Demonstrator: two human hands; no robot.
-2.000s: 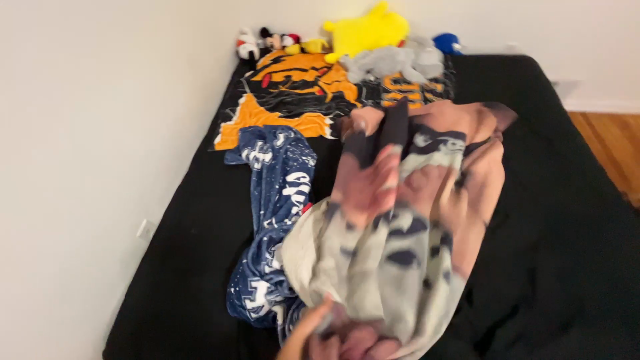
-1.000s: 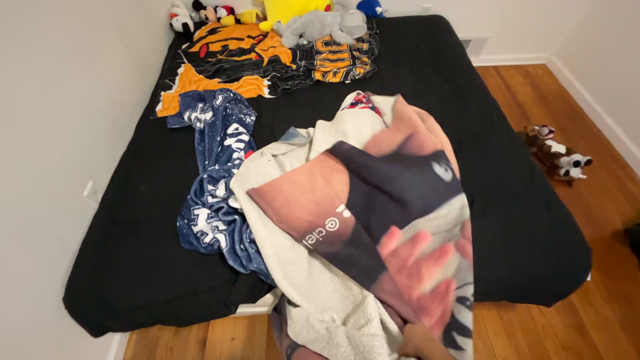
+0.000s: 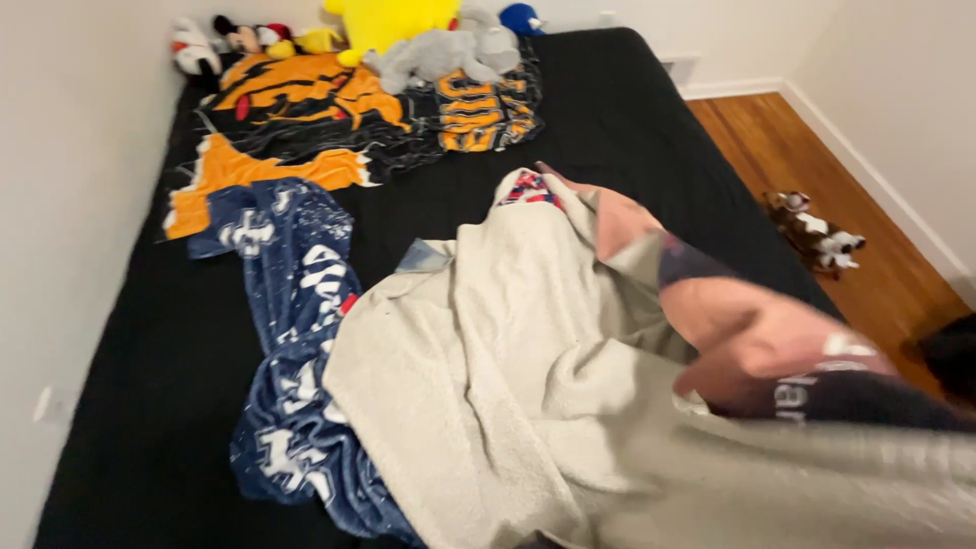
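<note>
A large fleece blanket [image 3: 526, 328] lies in loose folds over the near part of the bed, its cream underside up. Its printed pink and dark side [image 3: 732, 328] is turned over at the right, where the cloth stretches past the frame's edge and is blurred. Neither of my hands can be seen, so their hold on the blanket is hidden. Left of it, partly under its edge, a navy blanket with white print [image 3: 293, 366] lies bunched. Behind them an orange and black blanket [image 3: 305, 114] is spread toward the bed's head.
Stuffed toys, among them a yellow one [image 3: 400, 27] and a grey one [image 3: 446, 57], sit along the wall. A blue cap [image 3: 522, 19] is beside them. The bed has a black cover [image 3: 152, 381]. A brown and white plush [image 3: 820, 229] lies on the wooden floor [image 3: 751, 145] at right.
The blanket's printed side, uppermost earlier, has swung to the right, and much more of the cream side shows. A hand seen at the near edge before is out of view.
</note>
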